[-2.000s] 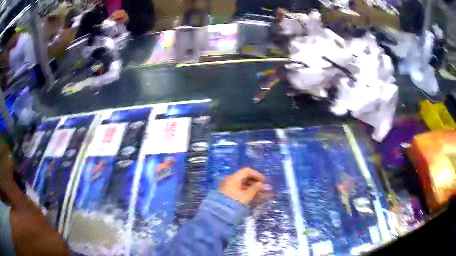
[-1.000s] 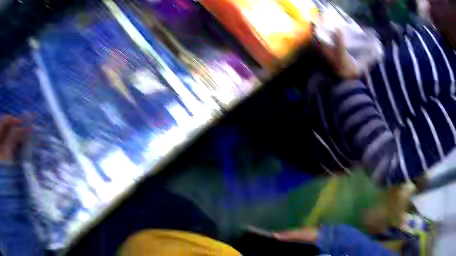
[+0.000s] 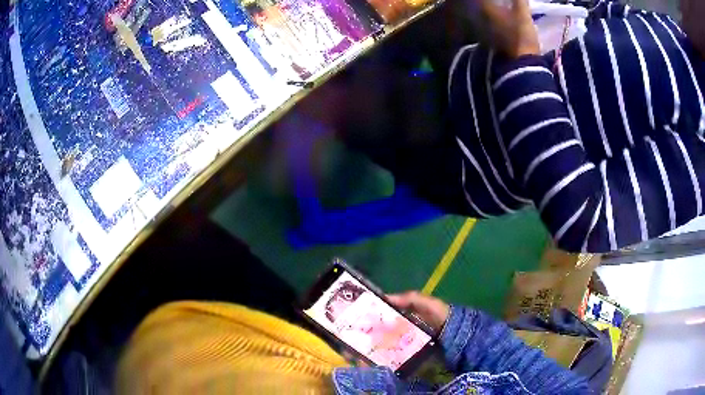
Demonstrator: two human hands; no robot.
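Observation:
A black-edged phone [image 3: 369, 320] with a lit screen lies tilted over my lap at the bottom centre. The screen shows a pinkish-white picture with a dark drawn part at its upper left. My right hand [image 3: 424, 308], in a blue denim-like sleeve, comes from the lower right and holds the phone by its right edge. Its thumb and fingers are partly hidden by the phone. My left hand is not in view. Blue cloth shows below the phone, but I cannot tell whether it is a sleeve or the jacket's hem.
A bench with worn blue printed sheets [image 3: 116, 181] fills the upper left, its curved edge running diagonally. A person in a striped top [image 3: 618, 131] sits at the upper right. Below are a green floor [image 3: 371, 254] with a yellow line and an open cardboard box [image 3: 541, 297].
The view has swung right and down from the bench to my lap. My right hand and the phone now show clearly. The hand seen at the left edge has gone out of the picture.

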